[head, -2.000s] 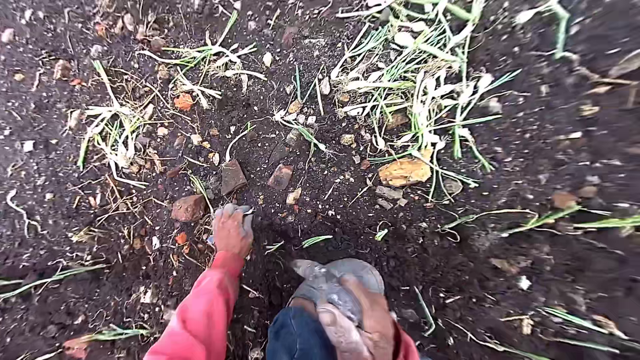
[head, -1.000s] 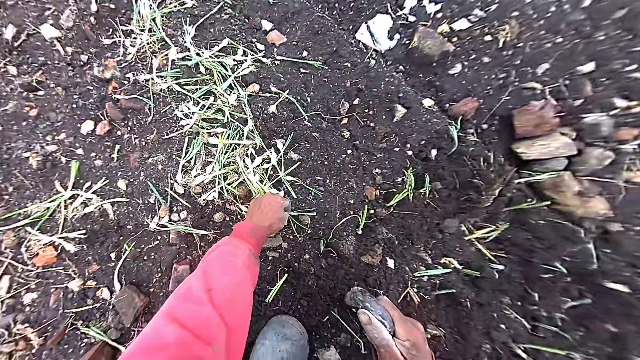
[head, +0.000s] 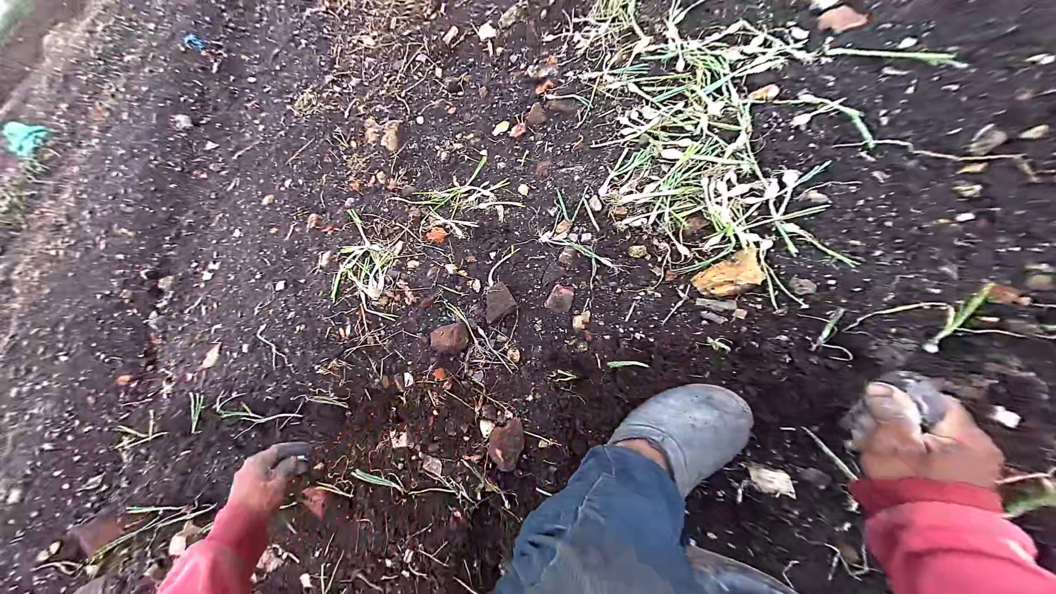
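Observation:
My right hand [head: 932, 441], in a red sleeve, is closed around a grey stone-like object [head: 920, 396] at the lower right, just above the dark soil. At the lower left my left hand [head: 268, 478] is low over the soil with its fingers bent; whether anything is between them cannot be told. Uprooted seedlings with white bulbs and green leaves [head: 701, 157] lie in a large heap at the upper right. Smaller bunches of seedlings [head: 367, 268] lie left of it. Short green shoots [head: 196, 412] show in the soil above my left hand.
My grey shoe [head: 689, 429] and a blue trouser leg [head: 602, 520] are between my hands. A yellowish rock [head: 730, 274] touches the heap. Reddish-brown stones [head: 450, 338] lie scattered mid-view. A green scrap [head: 25, 139] is at the far left edge.
The view has swung back left since one second ago. My left hand, then at the edge of the seedling heap, is now well away from it. My right hand still holds the grey object.

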